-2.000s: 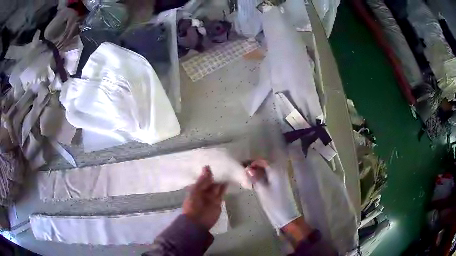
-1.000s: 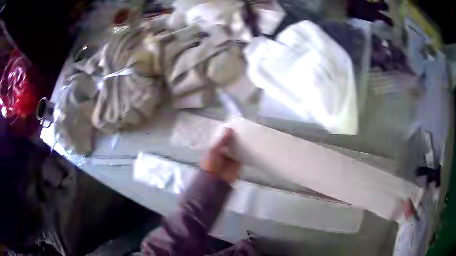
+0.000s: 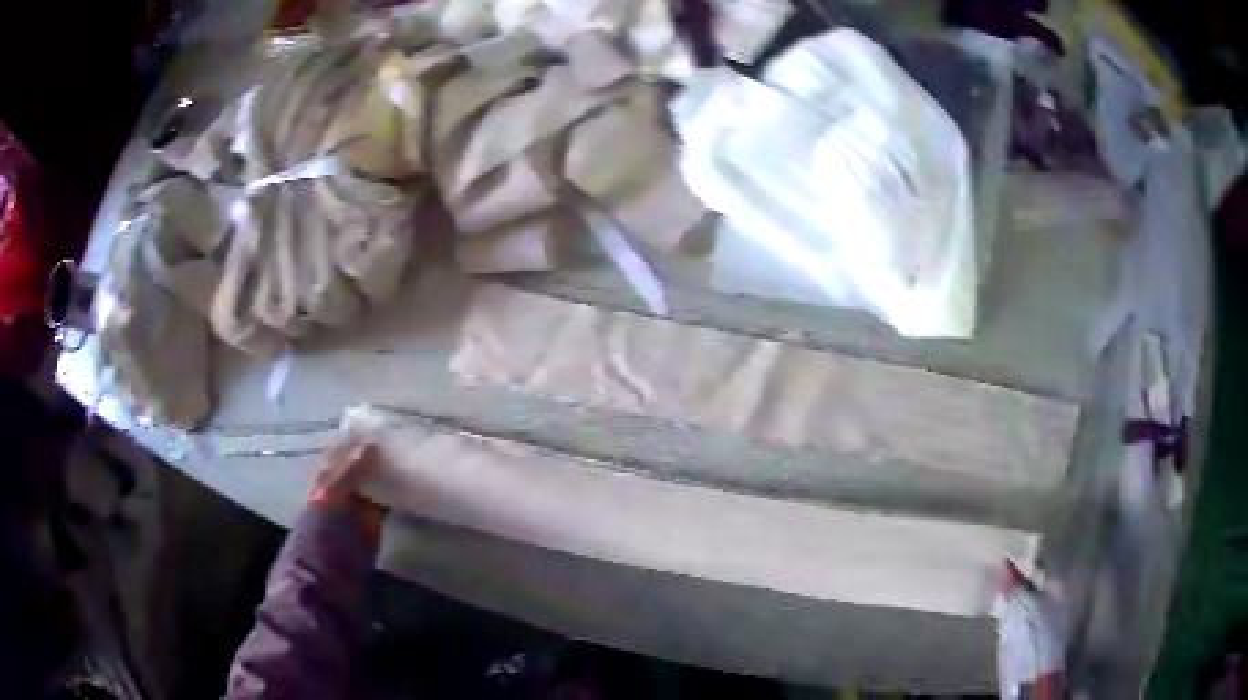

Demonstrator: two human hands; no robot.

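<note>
A long pale beige fabric strip (image 3: pixel 684 527) lies along the near part of the table, over the place of the white strip, which I cannot see now. My left hand (image 3: pixel 352 479) is at its left end, fingers on the end. My right hand (image 3: pixel 1020 591), in a white glove with bare fingertips, is at its right end. A second strip, pinkish-beige with cross creases (image 3: pixel 821 397), lies flat just behind it. Whether fingers pinch or only press is unclear in the blur.
A white interlining pile (image 3: pixel 849 178) lies at the back centre. Loose beige pieces (image 3: pixel 513 164) and a tied beige bundle (image 3: pixel 308 253) are at back left. Dark rings (image 3: pixel 66 294) show at the left edge. A purple-tied pale bundle (image 3: pixel 1163 397) runs along the right edge.
The pale strip has come down from over the creased strip onto the near strip's place. My left hand has moved left and nearer; my right hand has moved left. The creased strip is uncovered.
</note>
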